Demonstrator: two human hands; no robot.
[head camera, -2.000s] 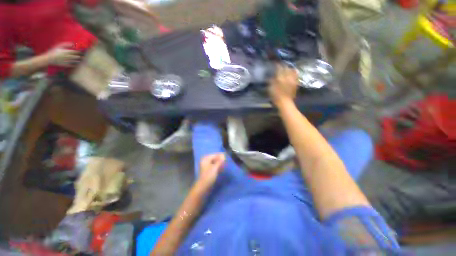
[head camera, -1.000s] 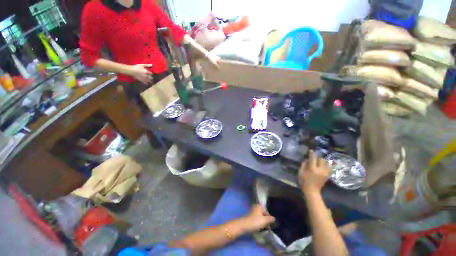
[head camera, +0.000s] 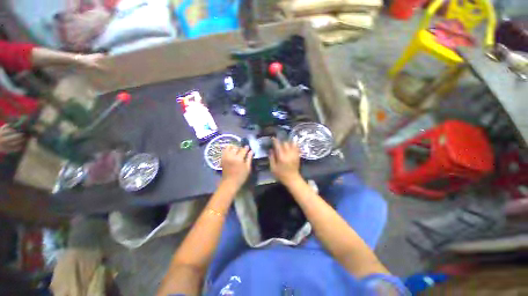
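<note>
The dark green hand press (head camera: 260, 107) stands in front of me, its red-knobbed lever (head camera: 275, 69) raised. My left hand (head camera: 236, 166) is at the right rim of the left parts bowl (head camera: 214, 151), with a small dark part (head camera: 245, 142) at its fingertips. My right hand (head camera: 285, 162) is at the press base, just left of the right parts bowl (head camera: 312, 140); its fingers are bent and blurred, and whether they hold anything is unclear. Both bowls hold shiny metal pieces. The open whitish sack (head camera: 249, 222) with dark pieces hangs below the table edge.
A bright smartphone (head camera: 198, 118) and green ring (head camera: 186, 144) lie left of the press. Black parts (head camera: 298, 58) lie behind it. Further left are another bowl (head camera: 139, 171) and a second press (head camera: 78, 118). A person's red sleeve (head camera: 16, 56) shows far left. Red stool (head camera: 443, 156) at right.
My left hand has risen from near the sack and my lap to the left bowl beside the press. My right hand stays at the press base. The camera view has turned right and down.
</note>
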